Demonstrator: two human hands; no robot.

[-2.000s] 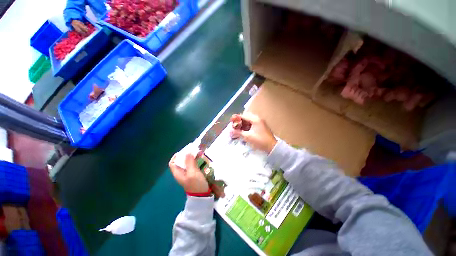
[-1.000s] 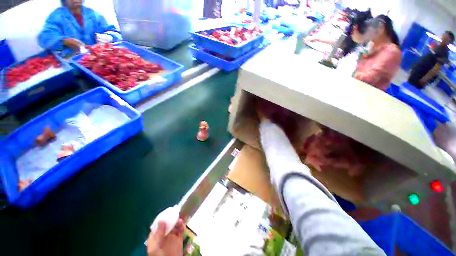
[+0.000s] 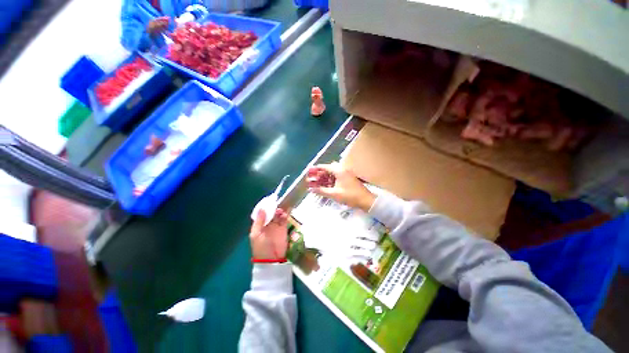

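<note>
My left hand point(image 3: 270, 236), with a red bracelet, holds a white squeeze bottle point(image 3: 265, 209) with its thin spout pointing up. My right hand point(image 3: 345, 187) holds a small reddish-brown moulded piece point(image 3: 321, 177) in its fingers, to the right of the spout and apart from it. Both hands are over the printed cardboard mat point(image 3: 386, 303). The fingers hide part of the piece. A single tan figurine point(image 3: 317, 101) stands on the green surface near the cabinet. A spare white squeeze bottle point(image 3: 186, 310) lies on the green surface at lower left.
The off-white cabinet point(image 3: 441, 24) at upper right holds cardboard compartments with pink pieces point(image 3: 510, 110). A blue crate point(image 3: 231, 124) with white bags and a few pieces is at left. Beyond it are crates of red parts point(image 3: 207, 48) and a person's blue sleeve point(image 3: 134, 24).
My right hand has come back out of the cabinet and now holds a piece over the mat. The bottle's spout now shows. The view has turned down, and the standing figurine was absent two seconds ago.
</note>
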